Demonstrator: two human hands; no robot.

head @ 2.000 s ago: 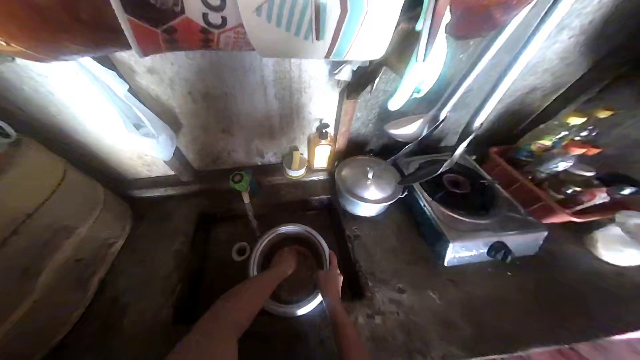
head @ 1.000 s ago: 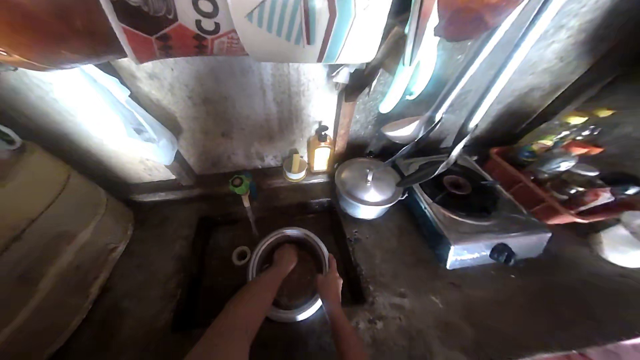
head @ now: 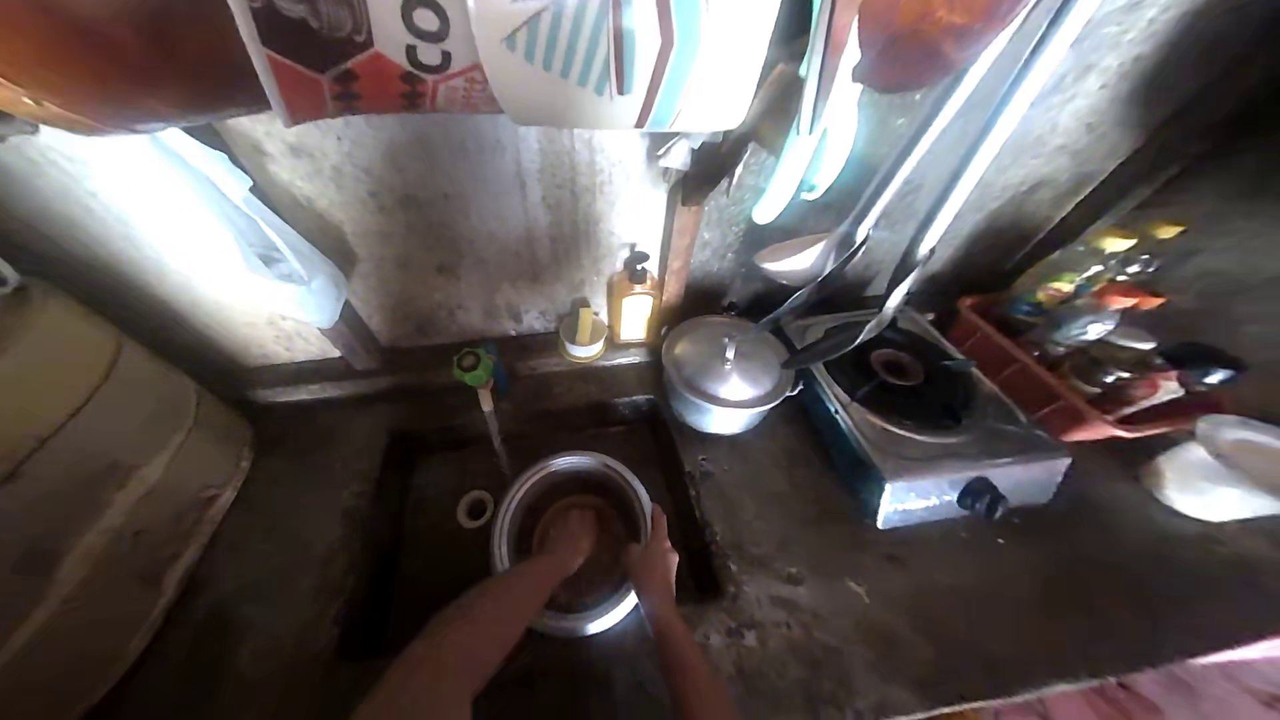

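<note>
A round metal pot (head: 572, 462) without a lid stands tilted in a dark sunken sink (head: 420, 560). My left hand (head: 570, 535) reaches down inside the pot; its fingers are hard to make out, and whether they hold anything does not show. With my right hand (head: 653, 560) I grip the pot's right rim. Water runs from a faucet with a green handle (head: 473, 367), falling beside the pot's upper left rim. What lies in the pot looks brown and blurred. A pale ring (head: 475, 508), perhaps the drain, shows left of the pot.
A lidded aluminum pot (head: 728, 370) stands right of the sink, beside a gas stove (head: 920, 430). Behind the sink are a pump bottle (head: 633, 305) and a small tub (head: 583, 335). A red plastic basket (head: 1040, 385) of kitchen things sits farther right. Long-handled ladles (head: 930, 170) hang above.
My left hand has shifted slightly inside the pot. My right hand stays at the pot's right rim, and water keeps running.
</note>
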